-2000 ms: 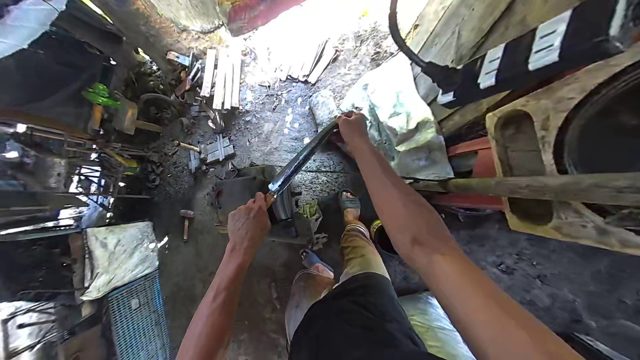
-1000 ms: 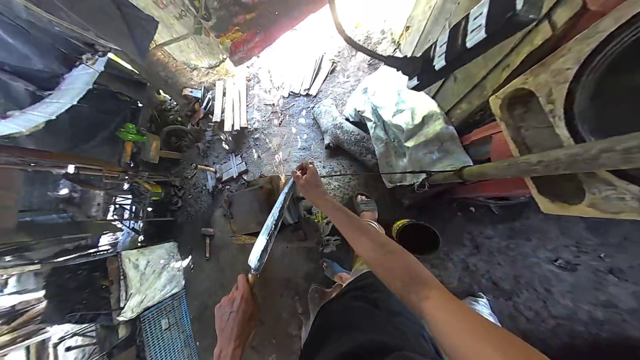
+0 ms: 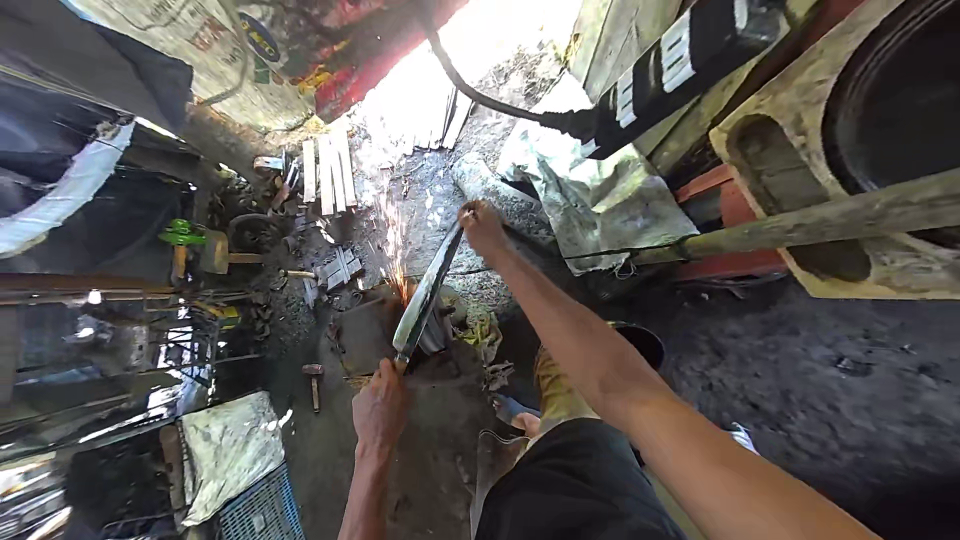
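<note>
A long metal blade slants across the middle of the view, its handle low and its far end up and to the right. My left hand is closed around the handle. My right hand grips the blade near its far end. Orange sparks fly up and away from a spot behind the blade. A boxy grinding setup lies beneath the blade; the spinning part is hidden by the blade.
A small hammer lies on the floor at left. Flat wooden strips lie beyond. A power strip with its cable hangs at upper right, above a wooden pole and a speaker-like panel. A dark bucket stands by my right leg.
The blade was tilted more toward level two seconds ago and now stands steeper. Sparks are strong now, while faint ones show a second ago. Both hands have kept hold of the blade and handle.
</note>
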